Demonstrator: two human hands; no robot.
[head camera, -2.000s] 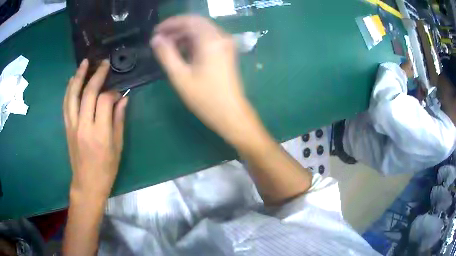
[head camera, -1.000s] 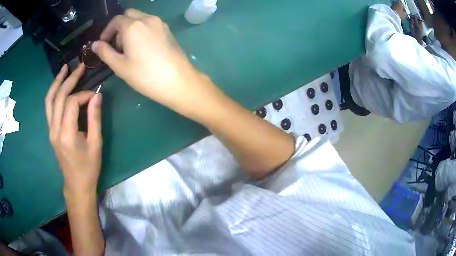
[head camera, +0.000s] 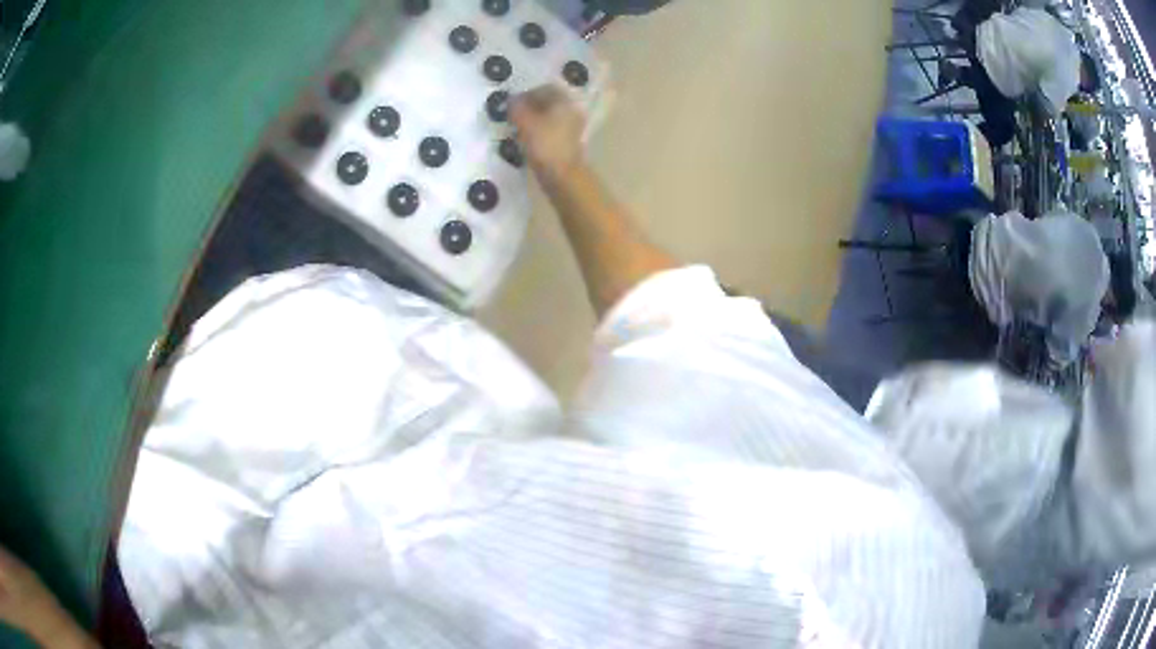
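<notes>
A white parts tray (head camera: 418, 76) with rows of round black discs (head camera: 434, 151) lies beside the bench edge at the upper middle. My right hand (head camera: 550, 127) is over the tray's right side, its fingertips at a black disc (head camera: 500, 105). The hand is small and blurred, so whether it grips the disc cannot be told. My left hand (head camera: 28, 601) is cut off at the lower left edge; only its rear part shows and its fingers are out of the picture.
The green-matted bench (head camera: 114, 228) fills the left side. A blurred white object (head camera: 13, 150) sits at its far left. A blue crate (head camera: 932, 162) stands on the floor at the right, near several people in white clothing (head camera: 1029, 53).
The view has swung to the right, and the press has left it. My right hand has moved from the press to the tray. My left hand is now mostly out of the picture.
</notes>
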